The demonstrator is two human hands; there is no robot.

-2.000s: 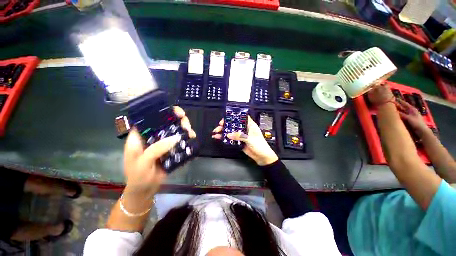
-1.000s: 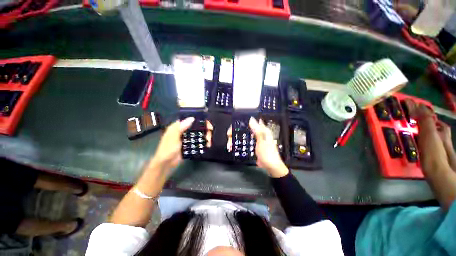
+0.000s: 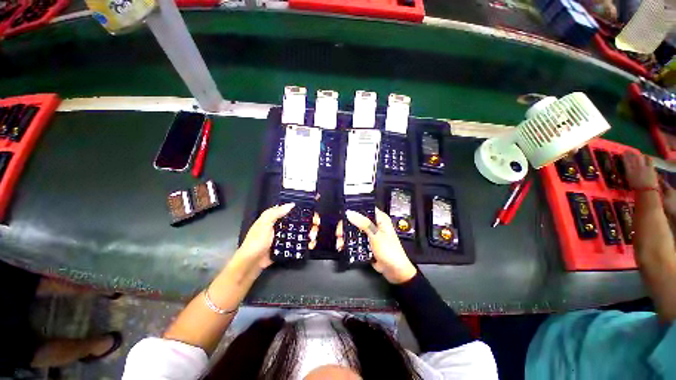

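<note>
My left hand [image 3: 261, 236] holds an open flip phone [image 3: 293, 233], its white screen lit above the keypad. My right hand [image 3: 388, 249] holds a second open flip phone [image 3: 362, 165], also with a white lit screen, thumb on the upper keypad. Both phones are side by side over the black tray [image 3: 463, 254]. Several open phones with white screens stand in the tray's back row, partly hidden behind the held ones. Closed phones lie at its right, one in the back row [image 3: 431, 151] and two in front [image 3: 442, 223].
Left of the tray lie a smartphone [image 3: 180, 141], a red marker [image 3: 201, 148] and two small battery packs [image 3: 194, 202]. At right are a pale green fan [image 3: 561, 130], a red pen [image 3: 511, 202] and a red tray [image 3: 593, 257] of phones under a person's hand. Another red tray [image 3: 37, 141] is far left.
The left phone has come from a raised, tilted position at the left to beside the right one. Both phones have since moved slightly lower and nearer me, and their screens look less glaring.
</note>
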